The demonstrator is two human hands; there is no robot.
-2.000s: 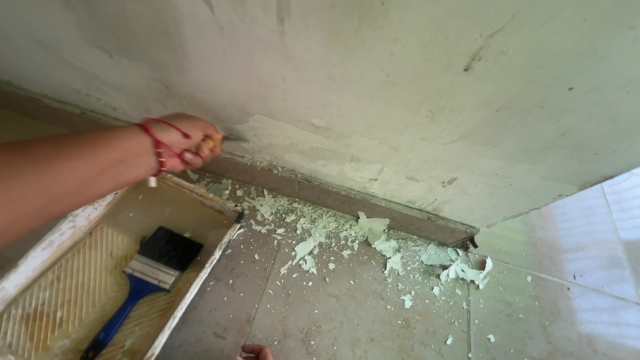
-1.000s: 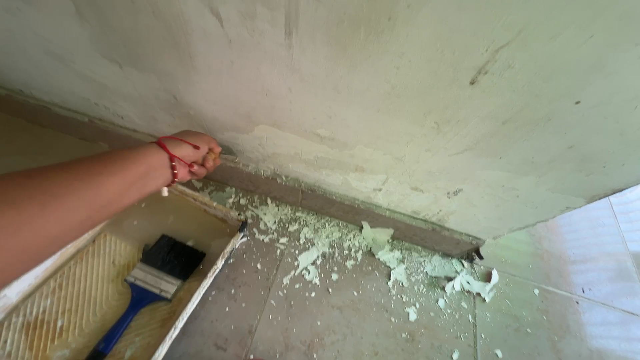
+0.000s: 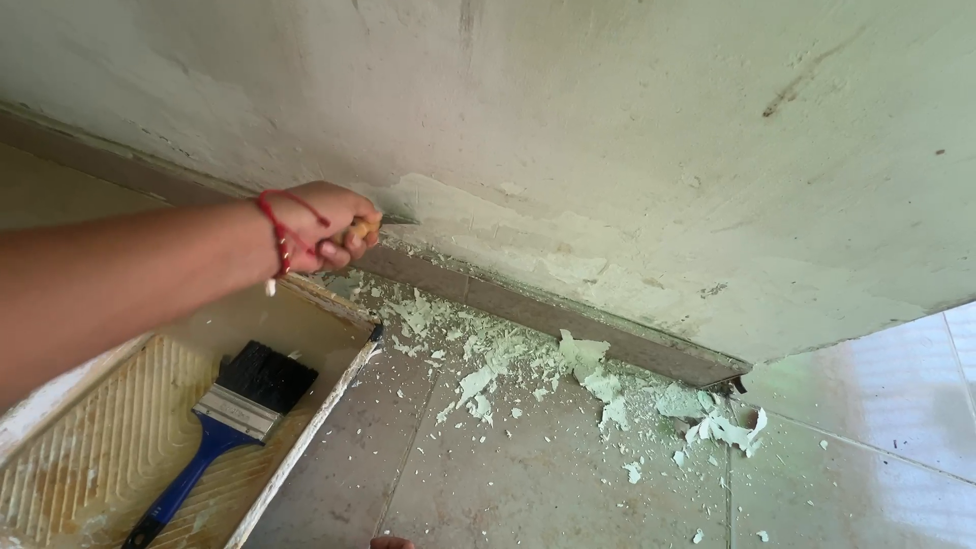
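My left hand [image 3: 332, 232], with a red cord bracelet at the wrist, is closed around the yellowish handle [image 3: 357, 229] of a scraping tool. Its thin dark blade [image 3: 399, 220] lies against the wall just above the baseboard. Right of the hand, a pale patch of flaking paint [image 3: 488, 221] runs low along the wall [image 3: 610, 137]. Paint flakes [image 3: 488, 366] lie scattered on the floor beside the baseboard [image 3: 579, 320]. Only a small bit of skin shows at the bottom edge, perhaps a fingertip of my right hand [image 3: 392, 543]; what it does is hidden.
At lower left stands a paint-stained roller tray [image 3: 309, 435] with a ribbed bottom. A blue-handled paintbrush [image 3: 236, 412] with black bristles lies in it. Larger curled paint pieces [image 3: 724, 431] lie near the wall's corner. Grey floor tiles [image 3: 557, 488] extend past that corner, shiny at the right.
My left hand has moved slightly to the right along the wall's base, with the tool still in it. The tray and brush have stayed in place.
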